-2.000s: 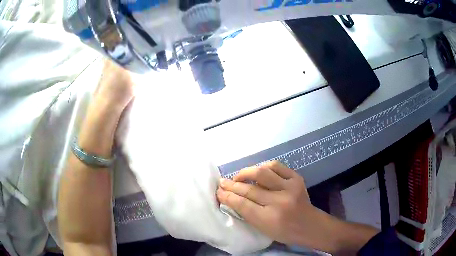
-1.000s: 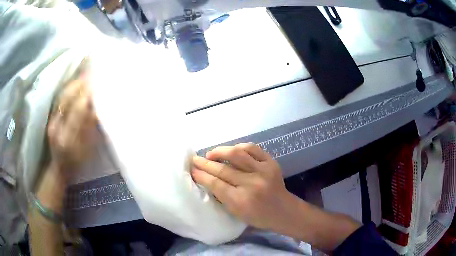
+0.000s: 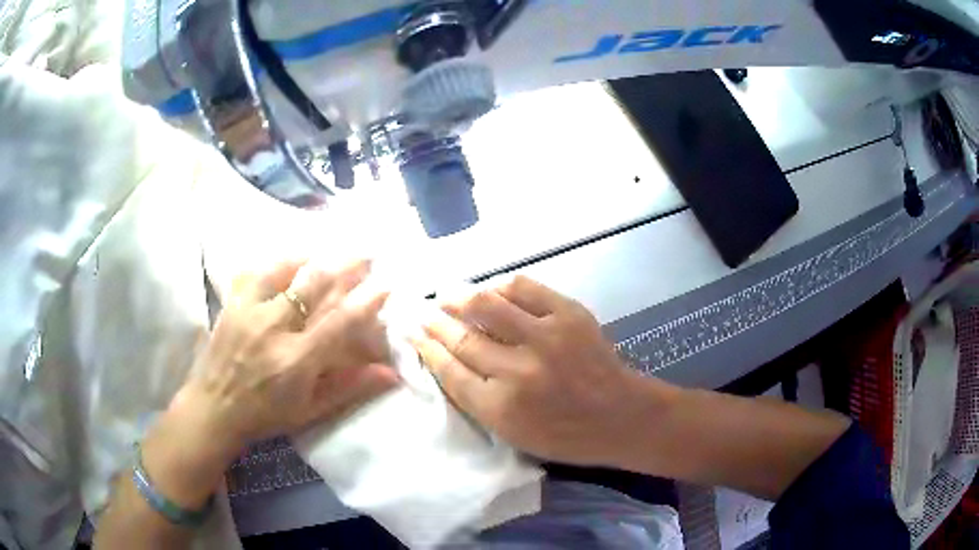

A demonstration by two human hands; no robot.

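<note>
A cream sleeve [image 3: 397, 467] lies over the front edge of the machine table, its folded end hanging over the edge. My left hand [image 3: 290, 355], with a ring and bracelet, holds the cloth from the left. My right hand [image 3: 515, 360] pinches the cloth from the right, its fingertips close to my left fingers. Both hands are in front of the needle area. The white sewing machine head [image 3: 515, 38] is above them, with a dark grey-blue cylinder [image 3: 438, 188] beside the needle. Glare hides the cloth near the needle.
A large heap of cream cloth [image 3: 107, 269] lies at left. A black phone [image 3: 714, 167] is on the table to the right of the needle. A printed ruler [image 3: 773, 274] runs along the front edge. A red-and-white mesh basket [image 3: 912, 430] with cloth is at lower right.
My left hand has come from the left onto the sleeve beside my right hand. My right hand is nearer the needle area. The sleeve is bunched between them, and more machine head shows.
</note>
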